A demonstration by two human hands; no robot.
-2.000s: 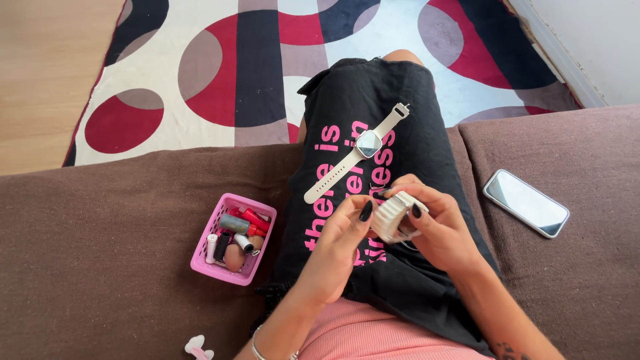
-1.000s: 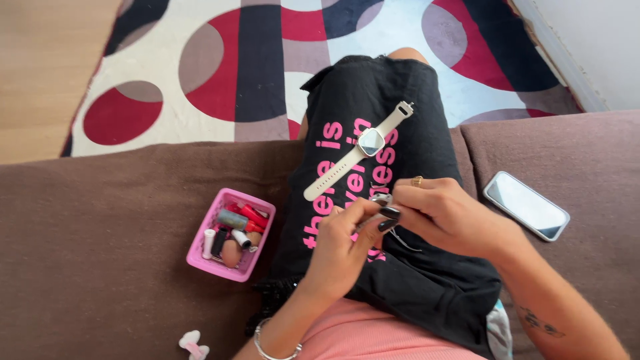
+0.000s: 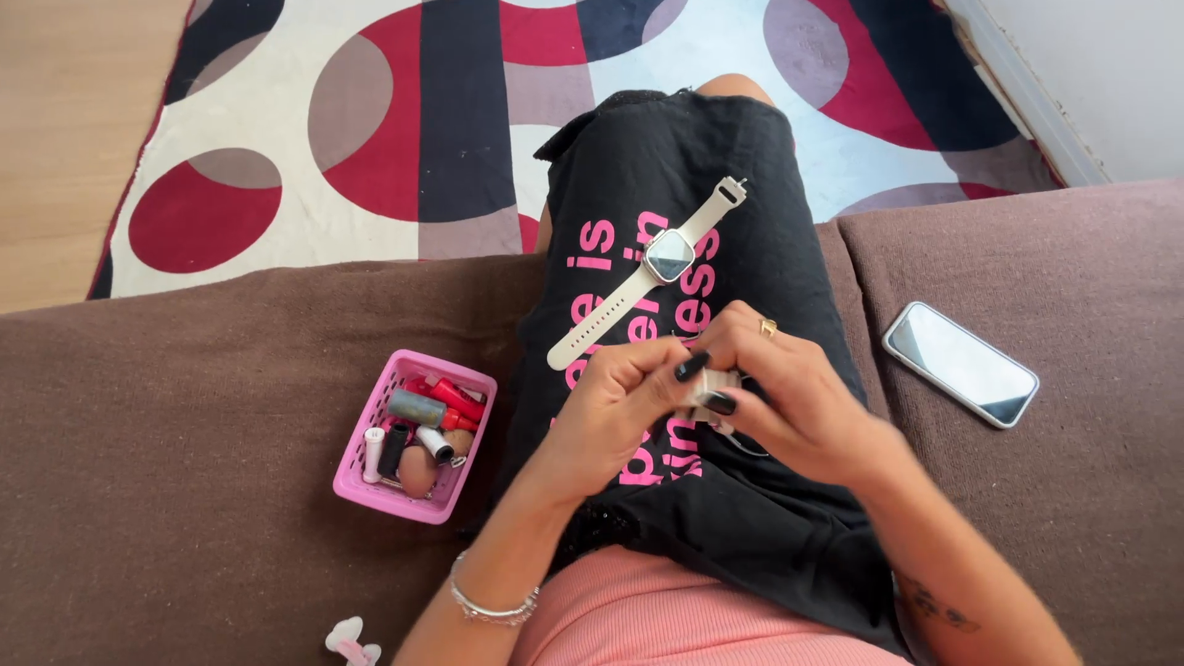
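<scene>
Over my lap, my left hand and my right hand meet, both pinching a small whitish object between thumbs and fingers. The fingers cover much of it, so its kind is unclear. A thin pale cord or wire hangs just below, partly under my right hand. Beyond the hands, a smartwatch with a cream strap lies unfastened and face up on the black printed cloth across my legs.
On the brown sofa cover, a pink plastic basket of cosmetics and small bottles stands left of my lap. A pink and white item lies nearer. At right lies a smartphone. A patterned rug covers the floor ahead.
Two seconds ago a white ribbed object showed plainly in my fingers; now they cover most of what they hold. My hands have shifted and turned while staying close together. The watch still lies on the cloth.
</scene>
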